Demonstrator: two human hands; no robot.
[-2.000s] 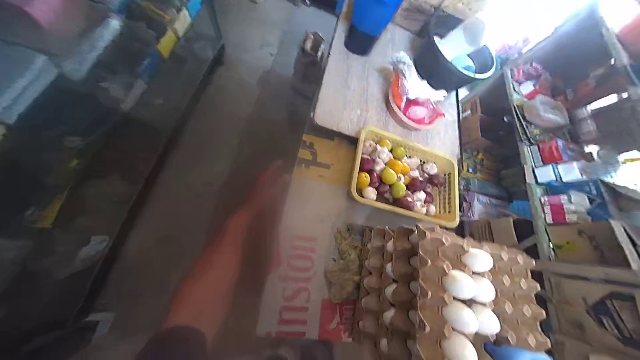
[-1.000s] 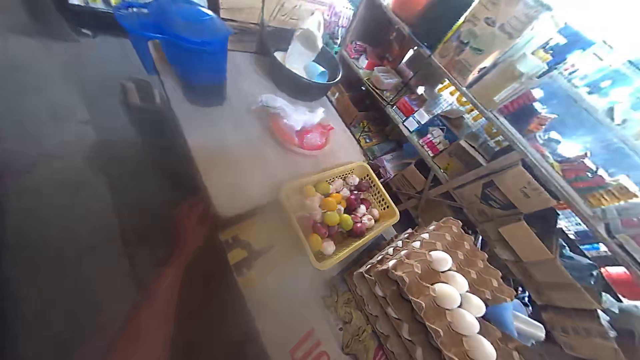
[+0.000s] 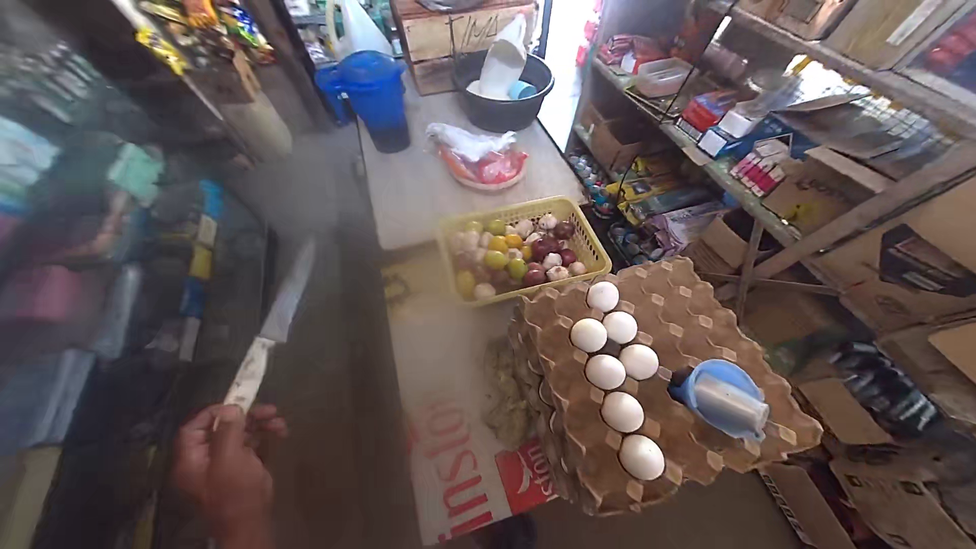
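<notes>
My left hand (image 3: 229, 457), at the lower left, grips the pale handle of a kitchen knife (image 3: 271, 328), its blade pointing up and away. My right hand is out of view. To the right of the knife, a yellow plastic basket (image 3: 526, 293) holds garlic bulbs, small red onions and green and yellow citrus fruits. Nearer me, a stack of cardboard egg trays (image 3: 679, 320) carries several white eggs (image 3: 606, 372) and a small blue cup-like item (image 3: 724, 396) on top. Beyond the basket, a plastic bag with red contents (image 3: 488, 160) sits in a shallow round dish.
A blue lidded pitcher (image 3: 374, 91) and a black basin (image 3: 507, 107) with a white jug stand at the table's far end. Shelves with packets and boxes (image 3: 717, 122) line the right side. A glass-like display case (image 3: 114, 305) is at the left.
My left hand now holds a knife; the earlier frames show the arm reaching forward, blurred, with no knife discernible. The hand is now closer to me. The view has turned.
</notes>
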